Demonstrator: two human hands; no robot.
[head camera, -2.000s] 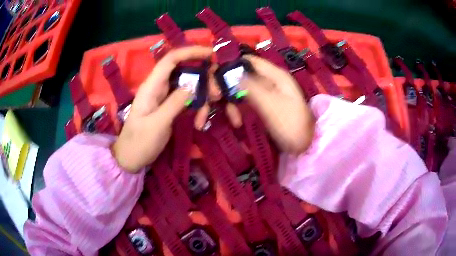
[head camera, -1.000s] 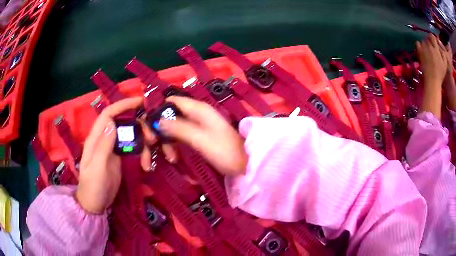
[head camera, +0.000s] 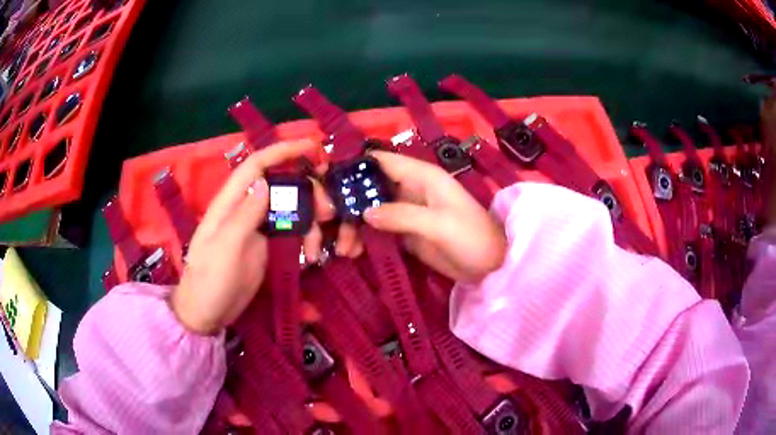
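My left hand (head camera: 223, 246) holds a smartwatch (head camera: 288, 204) with a dark red strap. Its lit screen shows a white page with a green patch at the bottom. My right hand (head camera: 434, 217) holds a second smartwatch (head camera: 359, 189), tilted, whose black screen shows several small white icons. My right thumb is at its lower edge. Both watches are held side by side above a red tray (head camera: 579, 115), where several dark red strapped watches lie, many face down. My fingers hide parts of both watch cases.
A second red tray (head camera: 647, 174) with watches is at the right, beside another person's pink sleeve (head camera: 757, 280). A red pocket tray (head camera: 72, 161) is at the upper left. A yellow pad (head camera: 21, 297) lies on white papers at the left edge. The mat (head camera: 357, 42) is dark green.
The right watch's screen has gone from a white and green page to small white icons. The left one still shows white and green. The view has shifted, and the other person's hands have left it.
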